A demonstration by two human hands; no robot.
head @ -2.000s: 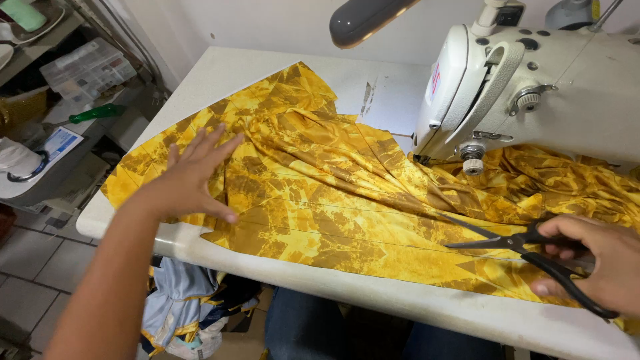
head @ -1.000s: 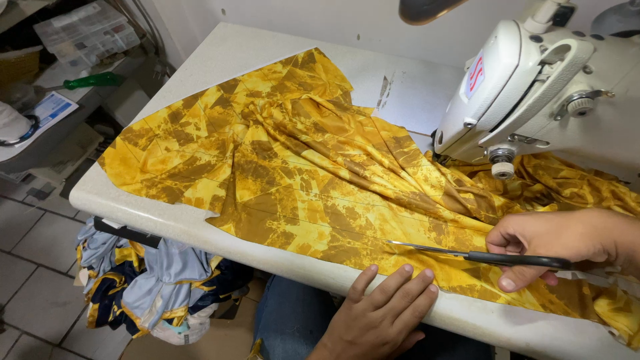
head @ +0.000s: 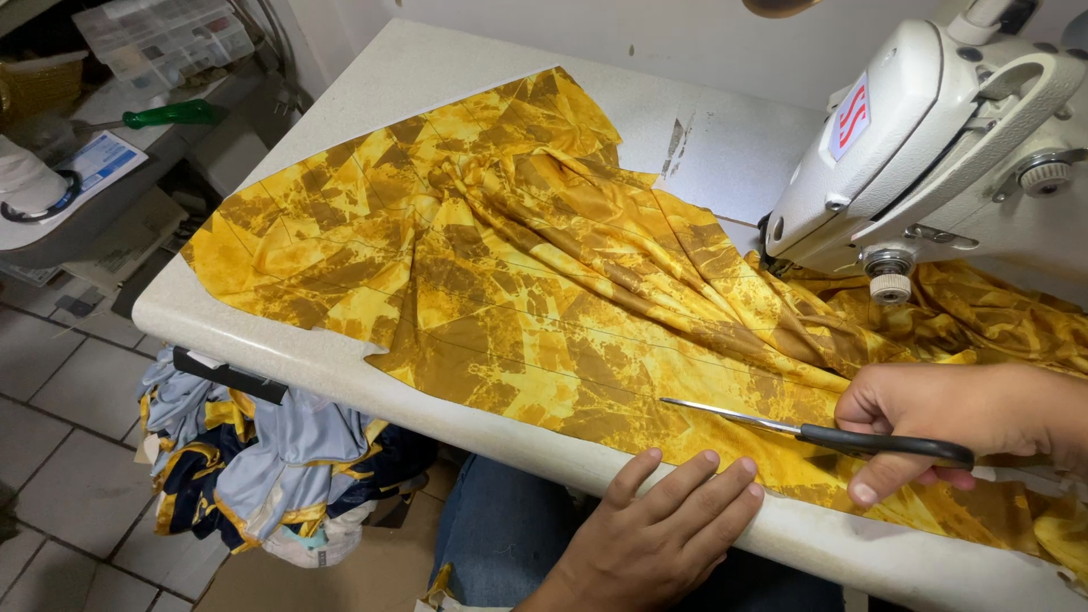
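Observation:
Yellow and brown patterned fabric point(head: 510, 340) lies spread over the white sewing table, smooth at the left and bunched in folds toward the right. My right hand point(head: 943, 425) grips the black handles of a pair of scissors point(head: 731, 415), whose blades look closed and lie flat over the fabric, tips to the left. My left hand point(head: 671, 518) rests with spread fingertips on the fabric's front edge, below the blades, and holds nothing. Behind my right hand stands a white sewing machine point(head: 901, 144), with part of the fabric under and beyond its head.
The sewing table point(head: 255, 340) has a rounded front edge. Grey, navy and yellow garments point(head: 280, 476) are heaped below it at the left. A side surface holds a green-handled tool point(head: 170, 114), a white thread cone point(head: 25, 178) and a clear compartment box point(head: 166, 38).
My left hand has moved from the fabric's left part to its front edge near the scissors. The scissors, open two seconds ago, now look closed. The view has shifted.

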